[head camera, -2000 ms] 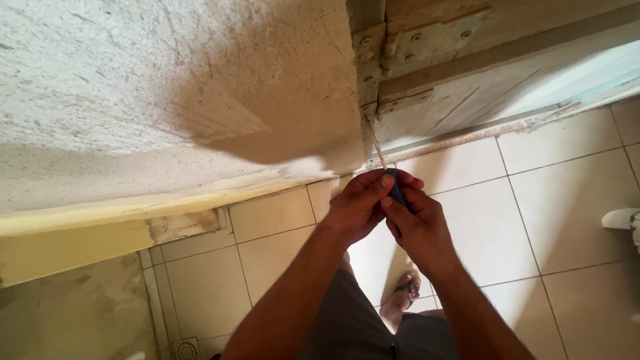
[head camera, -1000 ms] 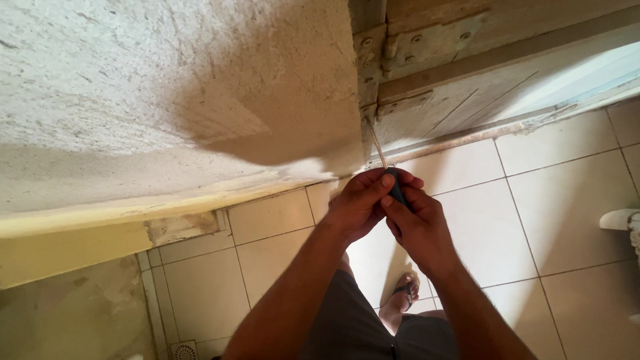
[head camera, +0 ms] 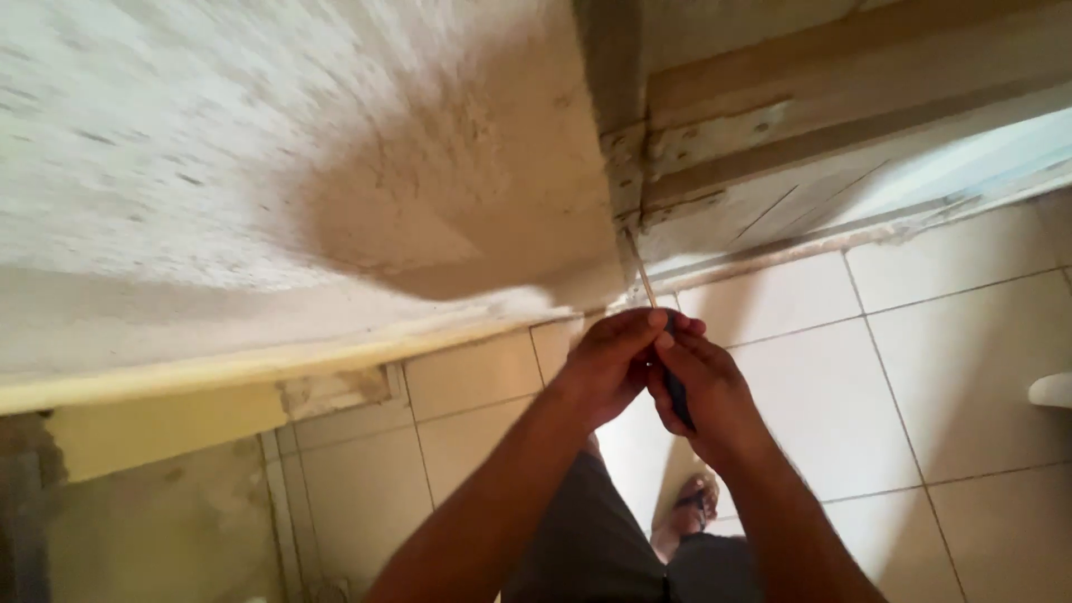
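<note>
Both my left hand [head camera: 615, 360] and my right hand [head camera: 695, 377] are closed around the dark handle of a screwdriver [head camera: 677, 394], side by side. Its thin metal shaft points up and away from me, and the tip meets the lower part of a metal hinge [head camera: 624, 172] where the door frame joins the wooden door [head camera: 754, 201]. Fingers cover much of the handle. Exactly what the tip touches is too small to tell.
A rough plastered wall [head camera: 293, 151] rises close on the left, with a yellow-painted part [head camera: 159, 427] lower down. Pale floor tiles [head camera: 804, 402] lie below, where a foot in a sandal [head camera: 695, 502] stands. A white rounded object [head camera: 1051, 390] shows at the right edge.
The view has shifted slightly. My hands keep hold of the screwdriver, its tip still at the hinge; nothing else has plainly changed.
</note>
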